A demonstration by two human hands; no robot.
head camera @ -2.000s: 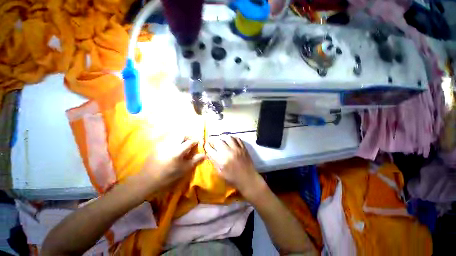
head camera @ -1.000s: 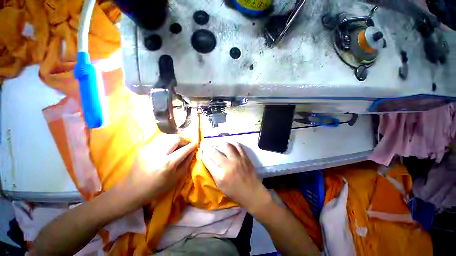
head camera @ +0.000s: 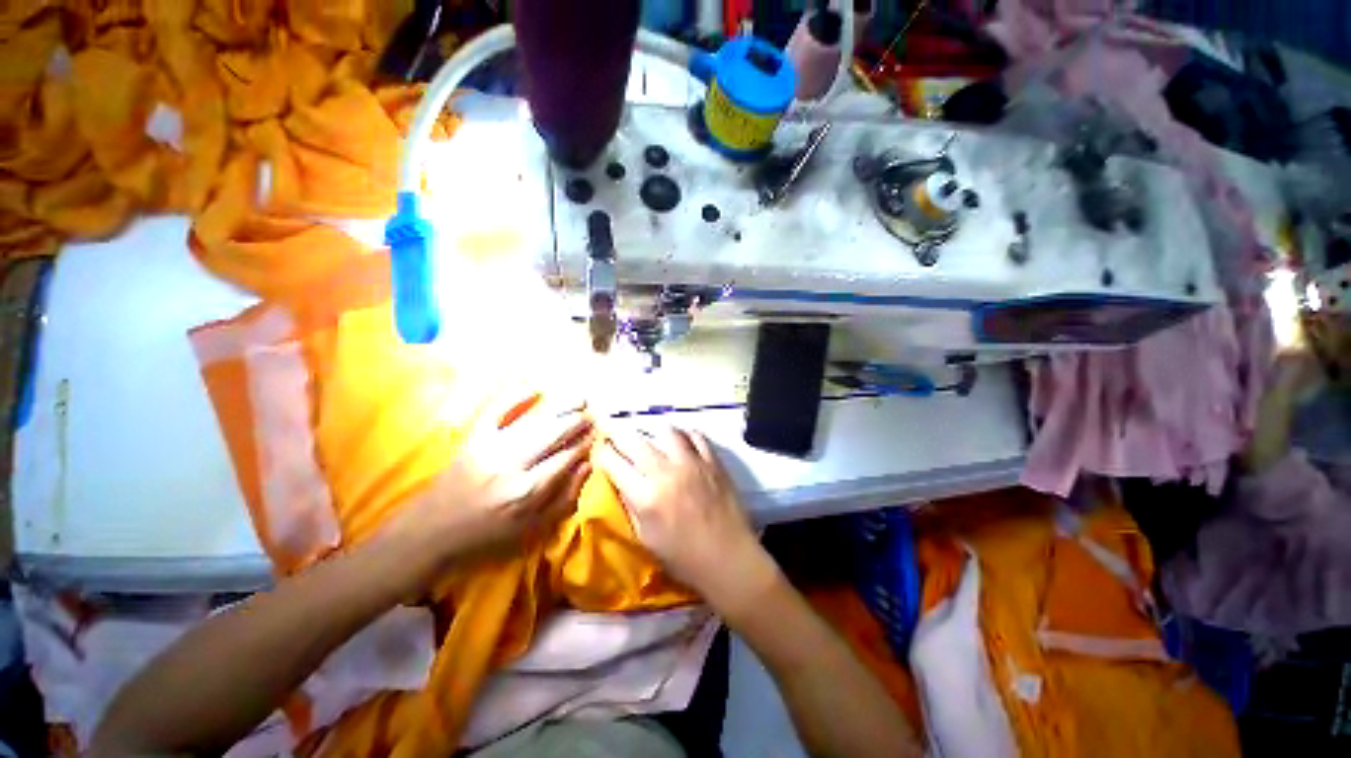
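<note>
My left hand (head camera: pixel 519 471) and my right hand (head camera: pixel 674 496) meet just in front of the needle area and pinch the orange garment (head camera: pixel 608 551) between their fingertips. The cloth spreads left over the table and hangs to my lap, with a pale pink panel (head camera: pixel 289 430) on its left part. The presser foot and needle area (head camera: pixel 649 344) is under the left end of the white sewing machine (head camera: pixel 800 222), a little beyond my fingers. Bright glare hides the cloth left of the needle. Whether the cloth lies under the foot is unclear.
A blue-ended hose (head camera: pixel 414 274) hangs left of the needle. A smartphone (head camera: pixel 787 388) and a blue-handled tool (head camera: pixel 889 379) lie on the machine bed. Orange cloth (head camera: pixel 134 111) is heaped back left. Orange and pink pieces (head camera: pixel 1022 622) lie in a blue basket (head camera: pixel 889 570) at right. Pink garments (head camera: pixel 1141 400) hang at right.
The camera view moved close to the machine and back out. My fingers still pinch the cloth at nearly the same place. The narrow orange strip reaching toward the needle shows less.
</note>
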